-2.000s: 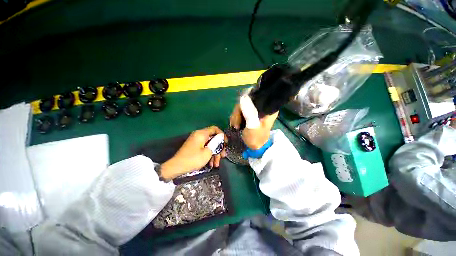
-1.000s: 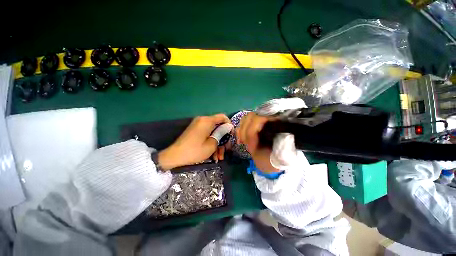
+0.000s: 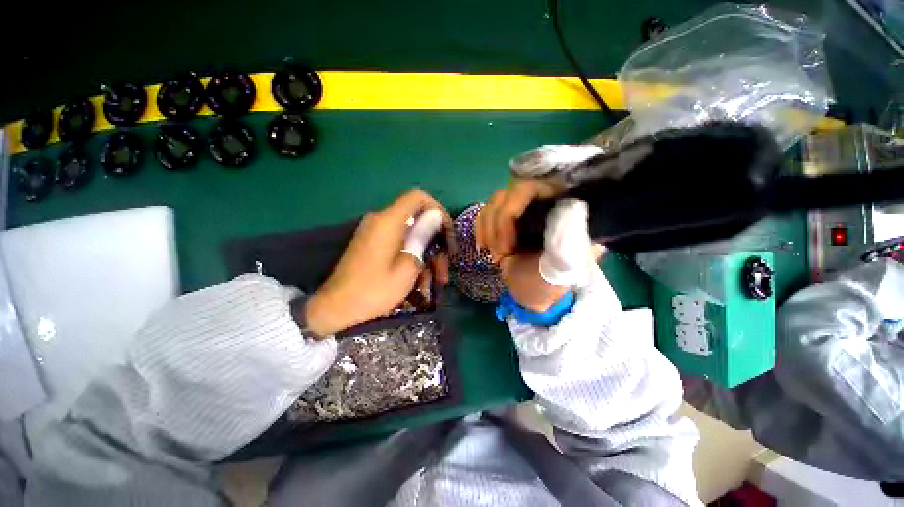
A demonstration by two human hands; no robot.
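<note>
My right hand (image 3: 540,238), with white finger cots and a blue wrist band, holds the thick black electric screwdriver (image 3: 664,188), which lies nearly level and points left. The round dish of screws (image 3: 474,259) is partly hidden under this hand. My left hand (image 3: 382,259), with a white cot on the thumb, is closed around a dark round unit (image 3: 432,253) at the dish's left edge; the fingers hide most of it. The screwdriver tip is hidden. The black parts tray (image 3: 451,371) has silver metal pieces (image 3: 382,368) in its near section.
Two rows of black round units (image 3: 231,93) stand along the yellow line (image 3: 416,91). White foam sheets (image 3: 94,267) lie left. A clear plastic bag (image 3: 729,74), a teal box (image 3: 716,322) with a black unit, and a grey control box (image 3: 839,203) are right, beside another person's sleeve (image 3: 843,337).
The screwdriver has swung from leaning up and away to nearly level over the right side. The left hand stays near the dish, its thumb now more upright. The view has shifted slightly.
</note>
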